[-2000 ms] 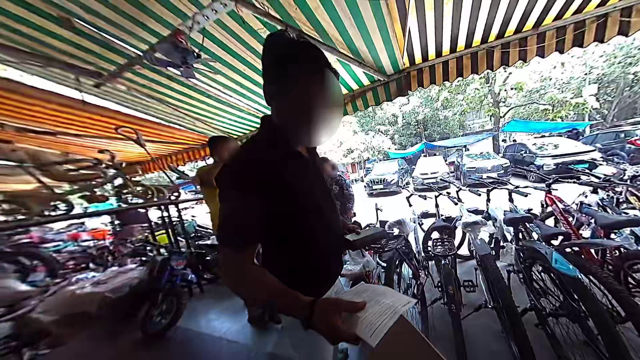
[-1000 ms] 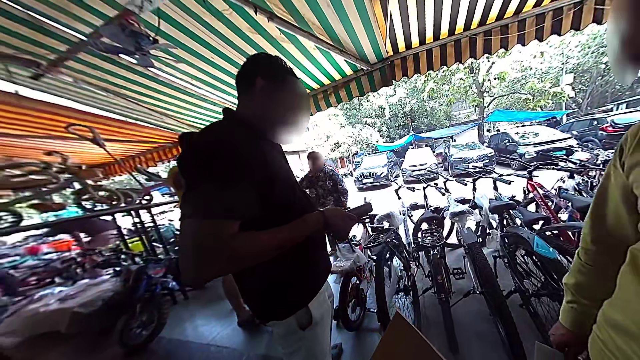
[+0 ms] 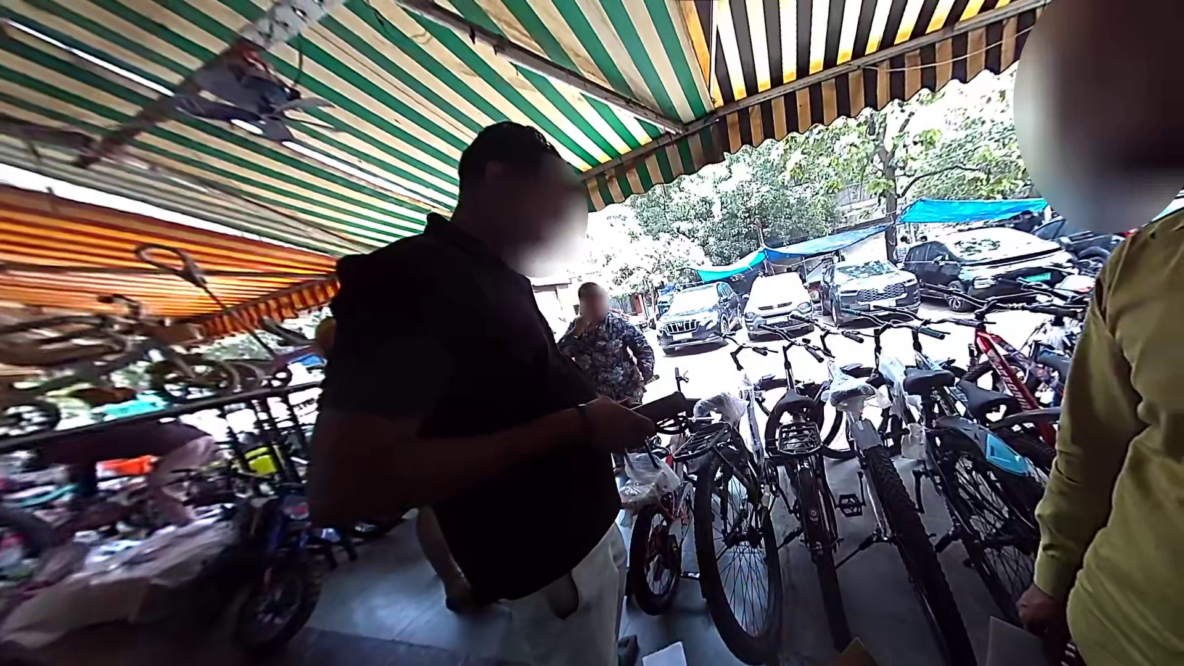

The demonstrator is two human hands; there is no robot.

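Observation:
Neither my left hand nor my right hand shows in the head view. A person in a black shirt [image 3: 462, 388] stands close in front, side-on, holding a dark flat object [image 3: 664, 407] that looks like a phone or wallet. At the right edge stands a person in an olive long-sleeved shirt [image 3: 1124, 416], one hand [image 3: 1041, 612] lowered beside a pale flat sheet [image 3: 1008, 643]. The tip of a brown cardboard piece [image 3: 856, 653] and a white paper-like piece [image 3: 665, 655] show at the bottom edge; what holds them is hidden.
Parked bicycles, one with a near wheel [image 3: 738, 555], stand in a row at centre right. A small dark-wheeled bike [image 3: 277, 592] and plastic-wrapped goods [image 3: 120, 583] are at left. Behind, a person in a patterned shirt [image 3: 606, 351] stands near parked cars [image 3: 698, 314]. A striped awning [image 3: 555, 83] hangs overhead.
The printed paper seen two seconds ago in the hand of the person in black is out of view. The person in olive has come into view at right. The cardboard shows less.

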